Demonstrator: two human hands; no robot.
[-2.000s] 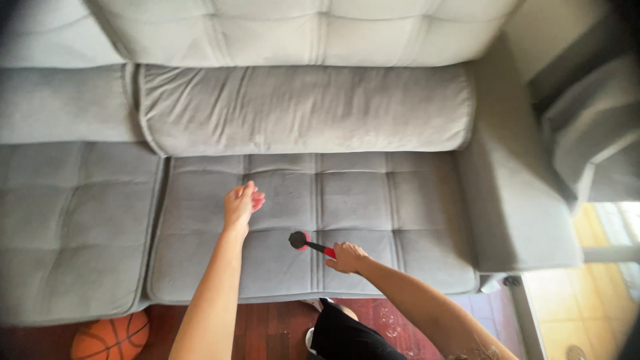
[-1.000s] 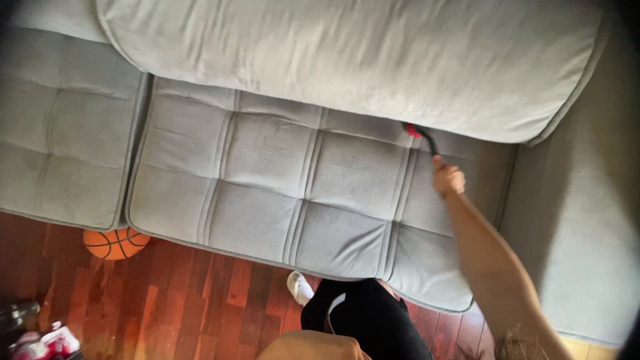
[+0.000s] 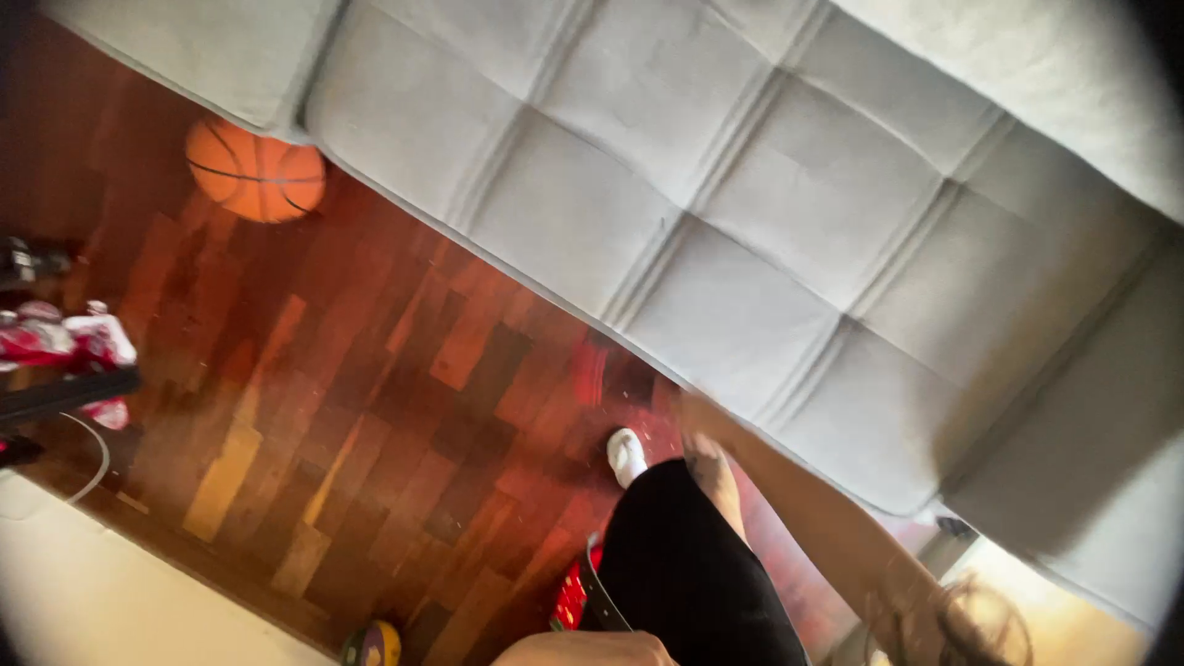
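My right hand (image 3: 698,416) is blurred by motion at the front edge of the grey tufted sofa seat (image 3: 721,185). A blurred red and black handheld brush (image 3: 592,370) extends left from it, over the wooden floor. At the bottom edge my left hand (image 3: 592,650) shows only in part, below a grey strap with holes (image 3: 606,597) and a red patterned item (image 3: 570,597); its fingers are hidden, so its grip cannot be told.
A basketball (image 3: 257,174) rests on the floor against the sofa's front. Red and white items (image 3: 92,347) and a dark bar (image 3: 69,393) are at the left. A small yellow and purple ball (image 3: 374,643) lies low. My white-shod foot (image 3: 626,455) and black-clad leg (image 3: 703,555) stand beside the sofa.
My right hand has moved with the brush from the back of the seat, below the back cushion, to the sofa's front edge. The view has turned and shifted toward the floor.
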